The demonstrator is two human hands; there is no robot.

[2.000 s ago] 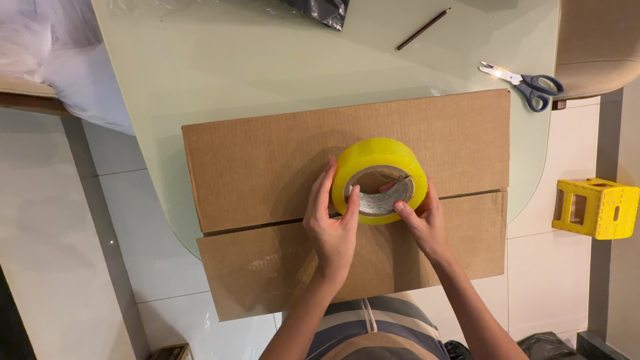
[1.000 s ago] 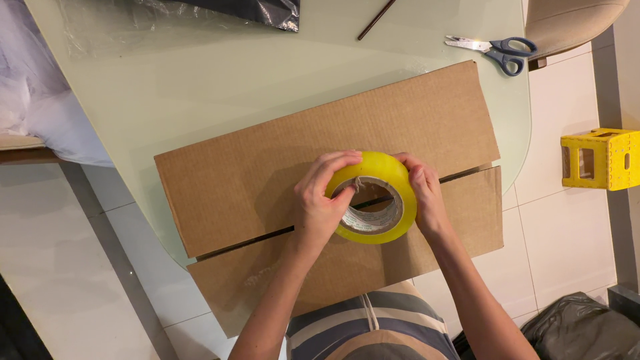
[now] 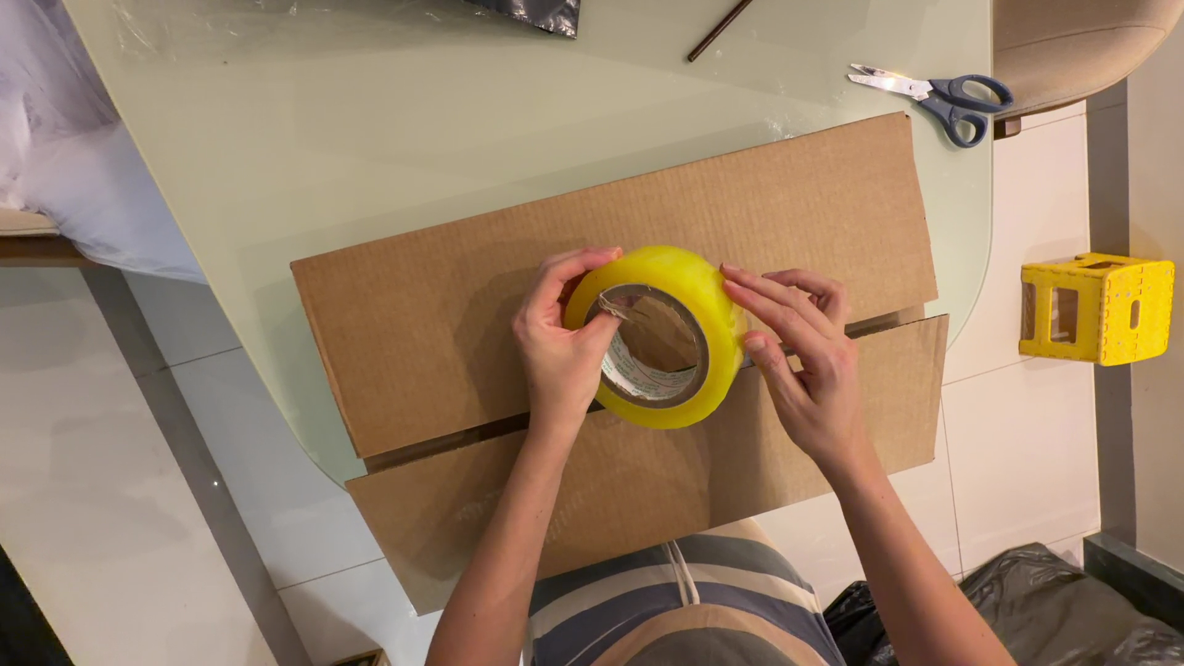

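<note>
A wide roll of yellow-tinted packing tape (image 3: 726,370) is held over a cardboard box (image 3: 416,342) whose two top flaps lie nearly together, with a narrow gap between them. My left hand (image 3: 569,338) grips the roll's left side, thumb inside the cardboard core and fingers over the outer edge. At the roll's right side is my right hand (image 3: 805,361), its fingers spread and the fingertips at or very near the tape's outer surface; whether they touch it is hard to tell.
Blue-handled scissors (image 3: 957,102) lie on the glass-topped table (image 3: 370,111) beyond the box, near a thin dark stick (image 3: 719,30) and a dark plastic bag (image 3: 546,14). A yellow stool (image 3: 1133,310) stands on the floor at right; black plastic (image 3: 1054,601) lies lower right.
My right hand has loosened from the roll, its fingers now spread beside it. The left hand still holds the roll. The box has turned slightly since the oldest frame.
</note>
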